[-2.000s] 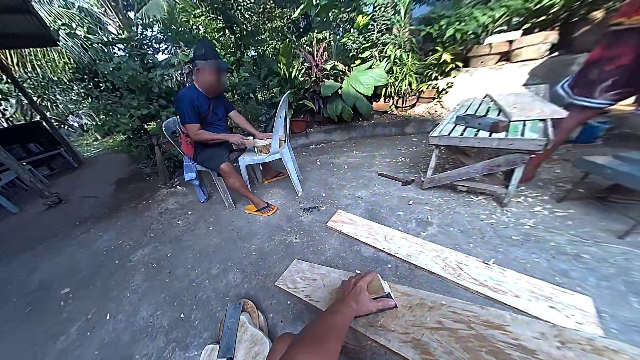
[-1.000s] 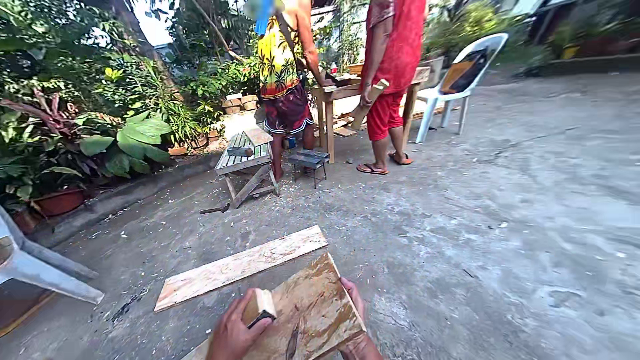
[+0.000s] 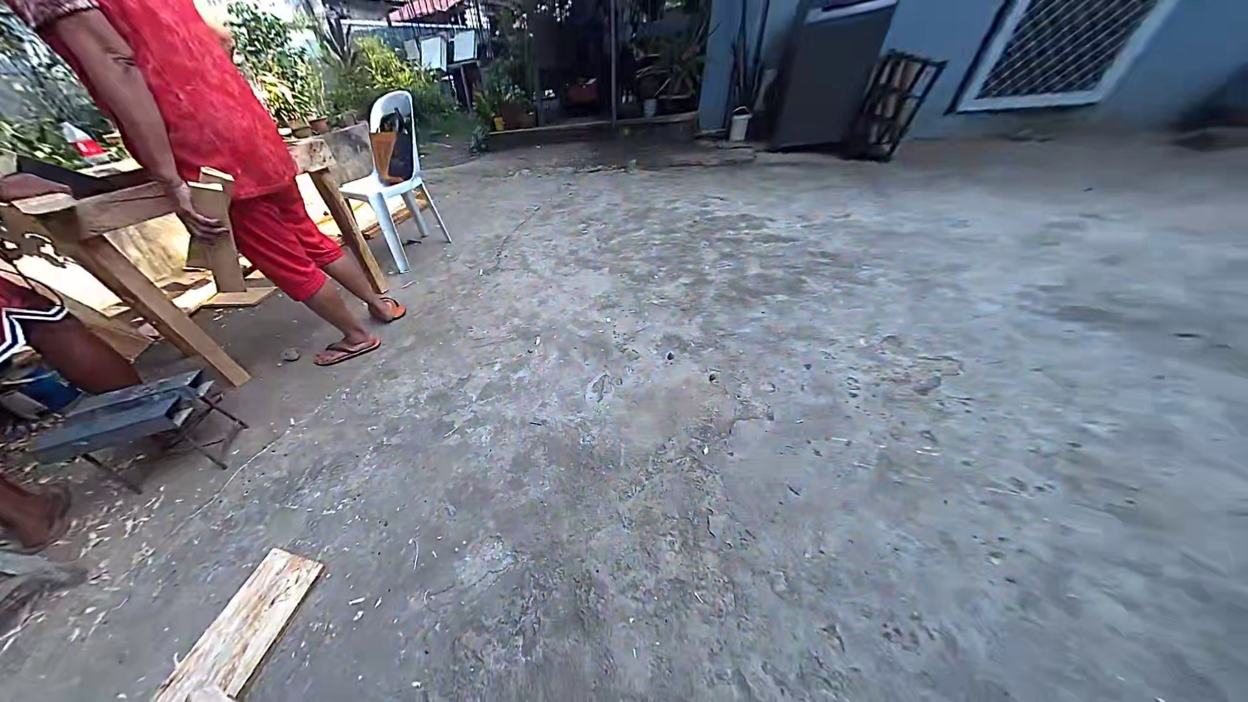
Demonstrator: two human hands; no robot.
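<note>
Neither of my hands shows in the head view at this moment. At the lower left, the end of a wooden board (image 3: 246,624) with brown patches lies on the concrete ground, its near part cut off by the frame's bottom edge. A small piece of something pale touches or overlaps its lower end; what it is, I cannot tell. The sanding block and the second board are out of view.
A person in red (image 3: 210,127) stands by a wooden workbench (image 3: 146,292), holding a wood piece (image 3: 219,234). A metal stand (image 3: 127,414) and another person's leg (image 3: 83,346) are at left. Behind stand a white plastic chair (image 3: 395,180) and a black rack (image 3: 892,102).
The view has swung far to the right. Both my hands, the sanding block and the board they were on have left the frame.
</note>
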